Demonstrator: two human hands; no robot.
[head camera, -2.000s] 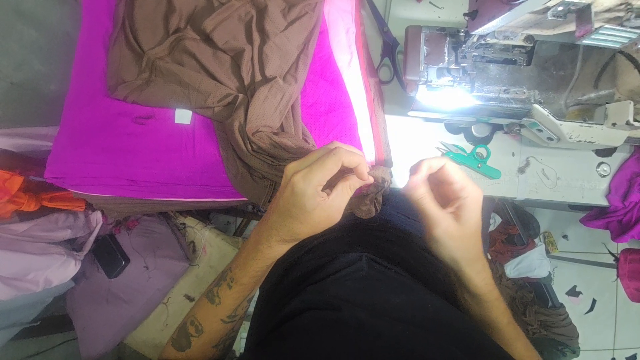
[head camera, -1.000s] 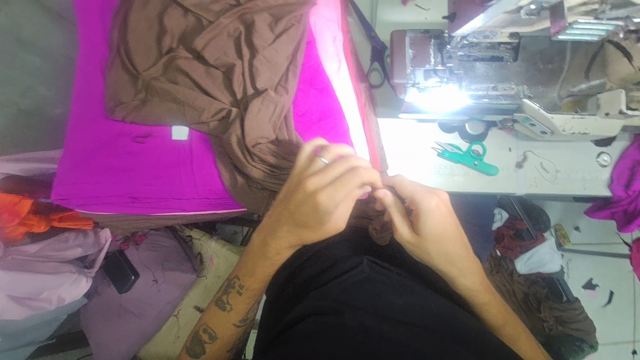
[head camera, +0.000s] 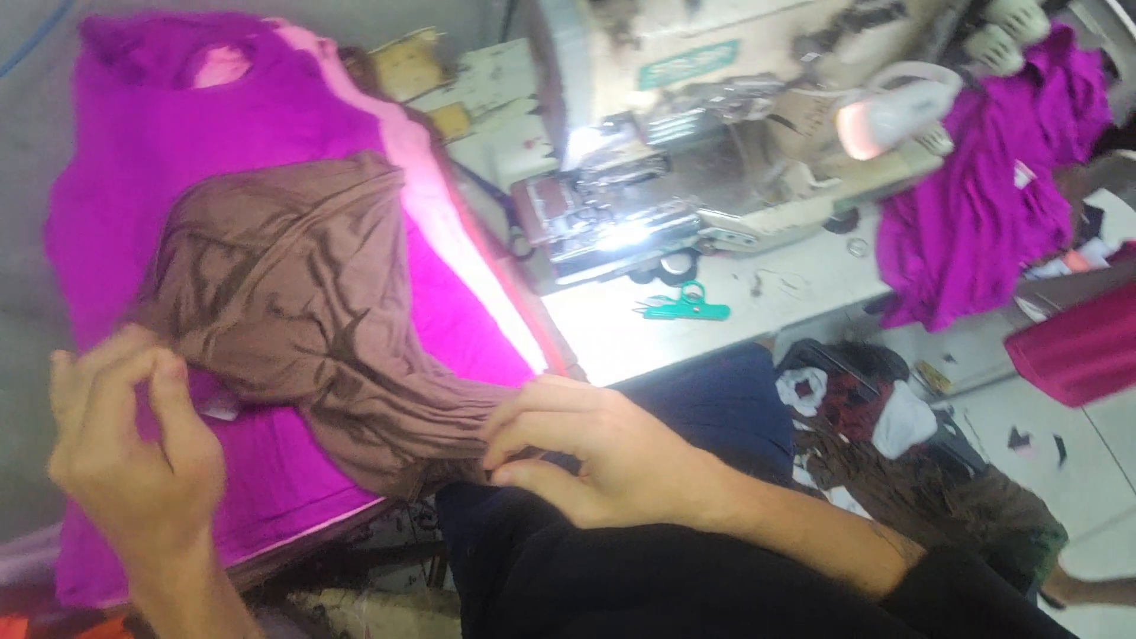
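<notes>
A brown stretch-fabric garment (head camera: 293, 266) lies bunched over a stack of magenta garments (head camera: 115, 204). Its gathered right end is pinched between the thumb and fingers of my right hand (head camera: 595, 453). My left hand (head camera: 133, 444), blurred, is raised at the garment's lower left edge with thumb and fingers apart; I see nothing held in it. A small white tag shows beneath the brown cloth, close to my left hand. Green-handled thread snips (head camera: 688, 306) rest on the white machine table, up and to the right of my right hand.
A sewing machine (head camera: 621, 195) with its lamp lit stands behind the snips. Dark scissors lie partly hidden between the stack and the machine. Magenta cloth (head camera: 985, 195) hangs at the right, and fabric scraps (head camera: 896, 426) are heaped below the table. Dark blue cloth (head camera: 719, 408) is beside my right forearm.
My hands were close together at the brown garment's gathered end; my left hand has since moved left, away from my right hand. The view has shifted, showing more of the stack and machine.
</notes>
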